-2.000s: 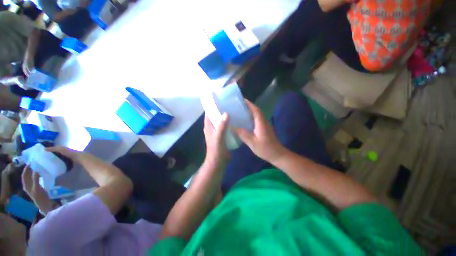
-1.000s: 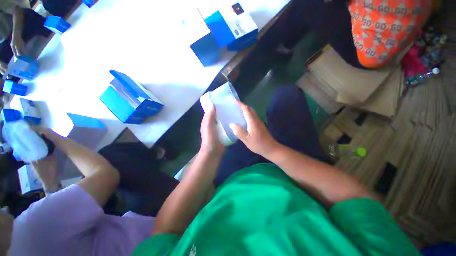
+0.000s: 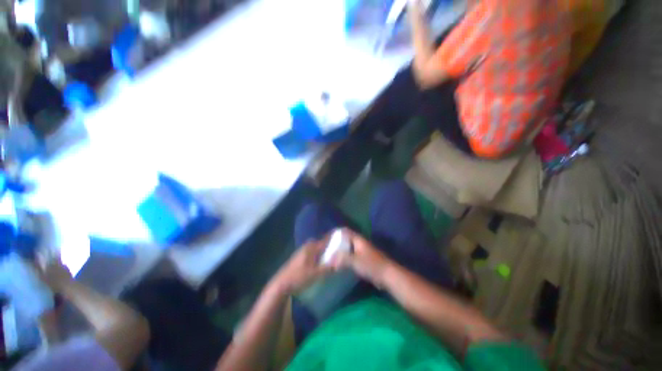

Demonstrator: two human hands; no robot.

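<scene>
A white tray point(image 3: 336, 246) is between my hands over my lap; only a short, pale part of it shows, and the picture is blurred. My left hand point(image 3: 306, 267) holds it from the left side. My right hand point(image 3: 363, 256) holds it from the right, fingers around its edge. My fingers hide most of the tray, so its inside cannot be seen.
The long white table point(image 3: 218, 101) holds an open blue box point(image 3: 176, 210) and a blue-and-white box point(image 3: 308, 127) near its edge. A person in orange point(image 3: 501, 80) sits ahead right. Another person's arm point(image 3: 98, 304) is at left. Brown cartons point(image 3: 479, 174) lie on the floor.
The view has tilted up and blurred. My hands and the tray are lower in the picture, closer to my body. The tray has turned and shows a much smaller face.
</scene>
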